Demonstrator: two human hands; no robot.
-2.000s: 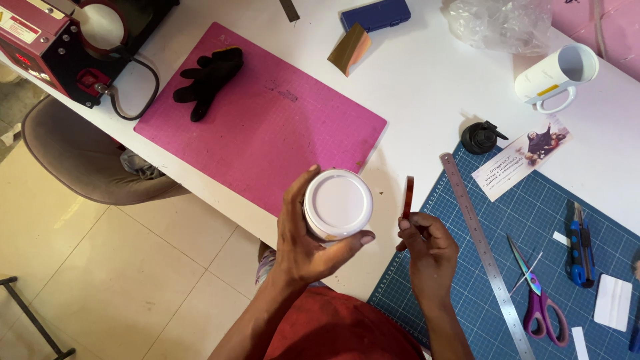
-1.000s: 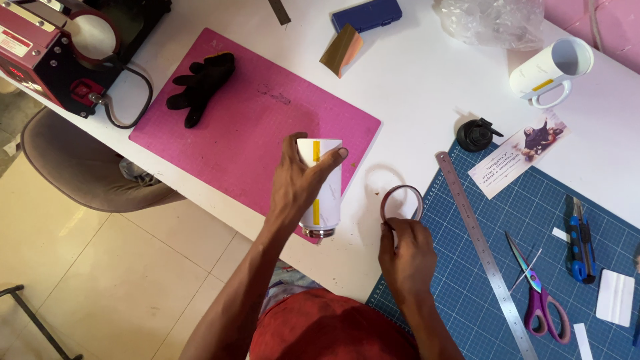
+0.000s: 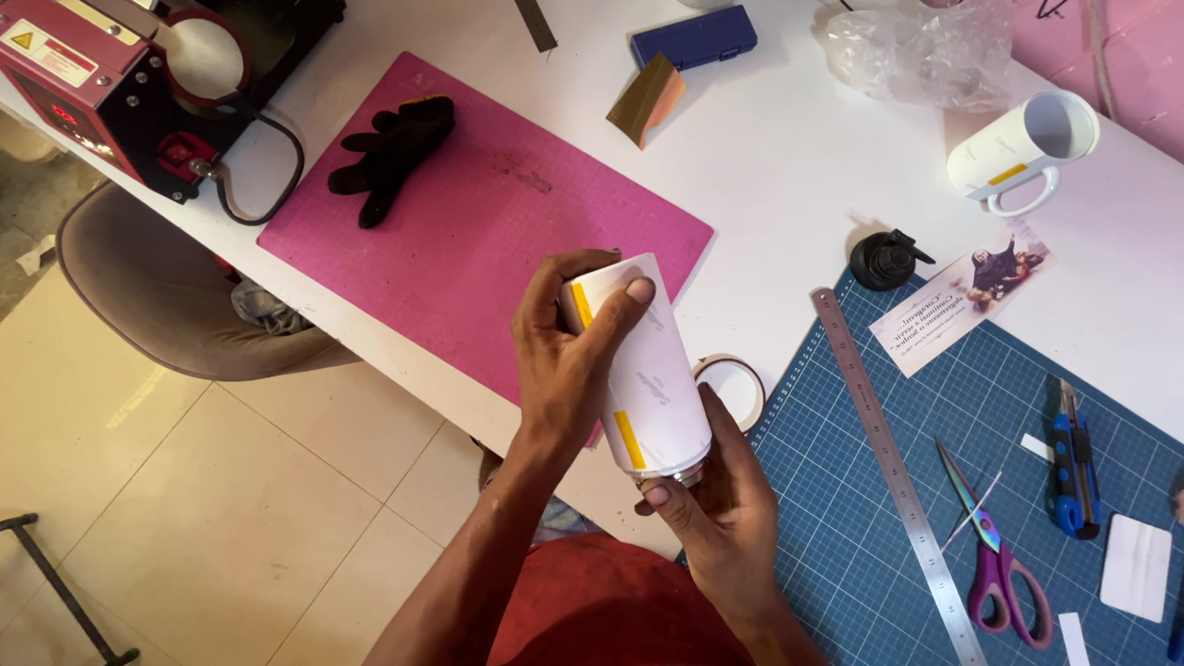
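Observation:
A white bottle wrapped in paper, with yellow tape strips along its side, is held tilted between both hands at the centre. My left hand grips its upper body, thumb across the paper. At the lower end, my right hand holds the metal neck with thumb and fingers. A roll of tape lies on the white table just beyond my right fingers. The black bottle lid sits at the top corner of the blue cutting mat, beside a printed paper strip.
A pink mat bears a black glove. The mug press stands at upper left. On the right are a steel ruler, purple-handled scissors, a utility knife and a white mug. A blue case lies at the back.
My right hand has let go of the tape roll, which now lies on the table, and has moved left onto the bottle's neck. The bottle has turned from its end-on view to show its side.

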